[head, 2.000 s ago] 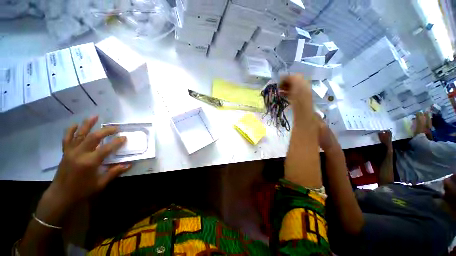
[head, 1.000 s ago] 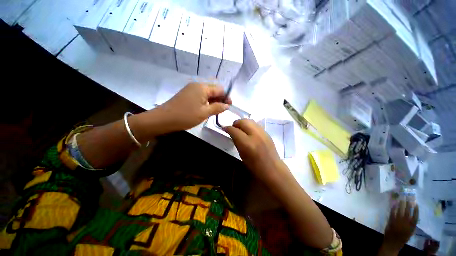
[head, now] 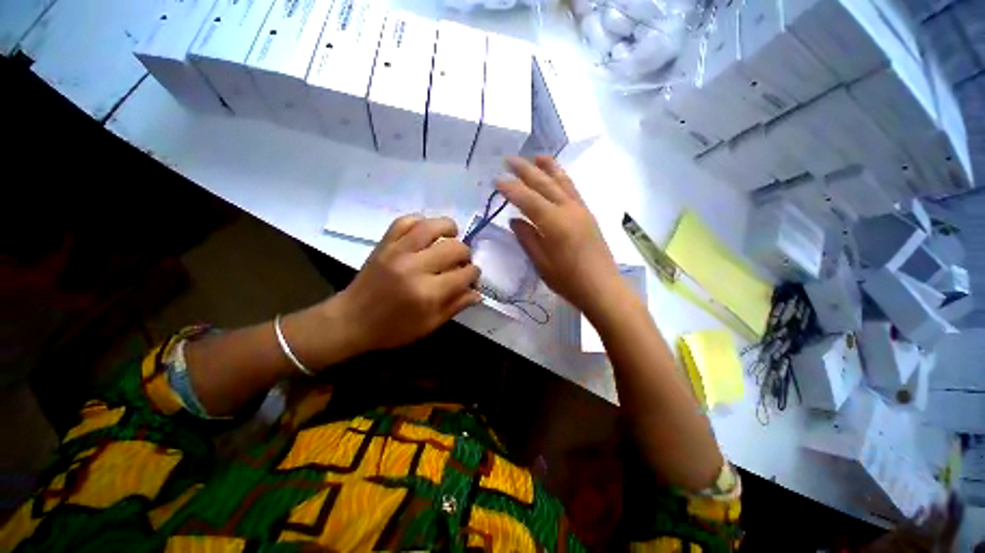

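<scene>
A thin dark cord (head: 483, 223) runs up between my hands over an open white box (head: 499, 262) near the table's front edge. The cord's looped end lies over the box's front side. My left hand (head: 416, 278) is at the box's left side, its fingers closed on the cord. My right hand (head: 556, 229) is above the box's right side with its fingers apart; it covers part of the box. A second open white box base (head: 635, 283) stands to the right, partly behind my right forearm.
A row of closed white cartons (head: 400, 92) stands behind. A flat white piece (head: 373, 205) lies left. To the right are yellow paper (head: 718, 270), a small yellow piece (head: 714, 369), a cable bundle (head: 786, 337) and loose cartons (head: 830, 373). A clear plastic bag (head: 637, 32) is at the back.
My left hand has moved down to the box's left side. My right hand has risen and opened above it. The cord now shows a loop over the box's front.
</scene>
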